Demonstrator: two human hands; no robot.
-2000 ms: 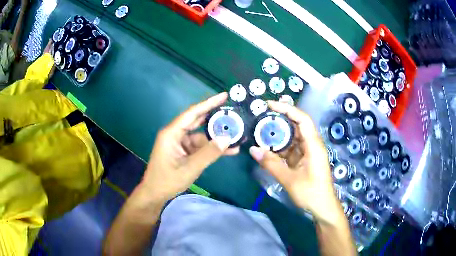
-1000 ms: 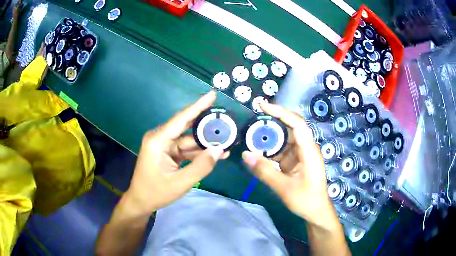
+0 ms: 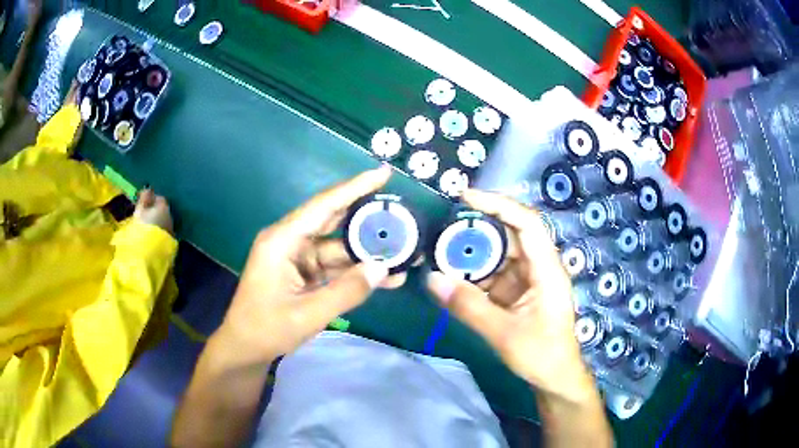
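Observation:
My left hand [image 3: 307, 271] holds a round disc unit [image 3: 383, 234] by its black rim between thumb and fingers. The disc has a silver-white ring and a grey-blue centre with a small hole. My right hand [image 3: 508, 280] holds a second disc unit [image 3: 469, 249] with a bluer centre. The two discs face me side by side with a narrow gap. Several loose pale discs [image 3: 423, 164] lie on the green surface [image 3: 289, 162] just beyond my hands. A clear blister tray [image 3: 517, 153] with black-rimmed discs in its pockets is right of my right hand.
A red bin [image 3: 700, 96] of mixed discs stands beyond the tray. Another red bin [image 3: 307, 12] is cut off at the top edge. A clear tub [image 3: 124, 92] of discs is at the left, beside a person in yellow sleeves [image 3: 96, 306]. Clear plastic covers [image 3: 762, 201] lie at the far right.
The view has shifted, so the bins and tray sit further up and left than at first. Both hands still hold their discs. The yellow-clad person's hand now shows at the belt edge.

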